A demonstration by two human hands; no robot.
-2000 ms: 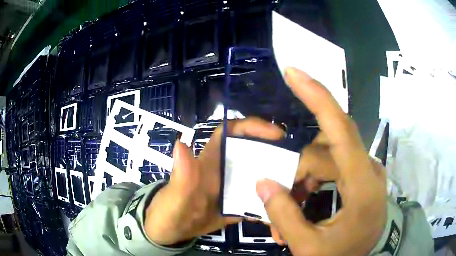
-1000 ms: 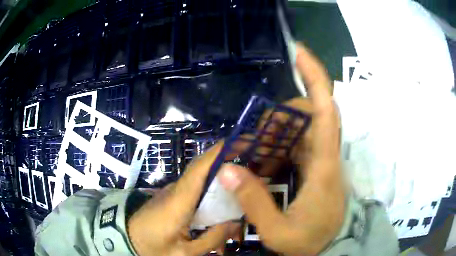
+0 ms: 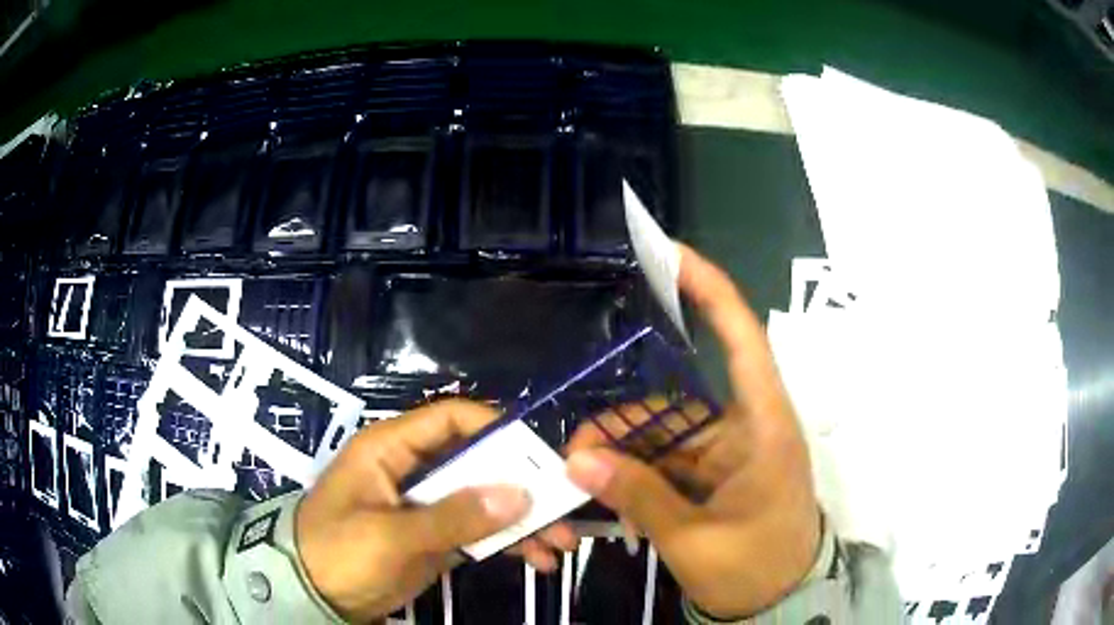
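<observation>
A dark blue front panel [image 3: 666, 388] with a grid of key holes is held tilted between both hands. A solid white cover piece [image 3: 507, 479] lies over its window half. My left hand [image 3: 409, 507] grips the covered end, thumb on the white piece. My right hand [image 3: 721, 488] holds the key-hole end, its thumb at the cover piece's edge. A second white piece [image 3: 656, 263], seen nearly edge-on, stands up at my right index finger. The far side of the panel is partly hidden by the fingers.
Glossy dark panel rows [image 3: 391, 195] fill the left and centre, some with white frames [image 3: 71, 308]. A ladder-like white leftover strip [image 3: 183, 397] lies across them. White die-cut sheets [image 3: 928, 305] overlap at right. A pale strip [image 3: 733, 98] crosses the green bench behind.
The panel has turned from upright to slanted, with its key holes now towards my right hand. Both hands sit lower relative to the bench, and the view has shifted to show more of the far bench.
</observation>
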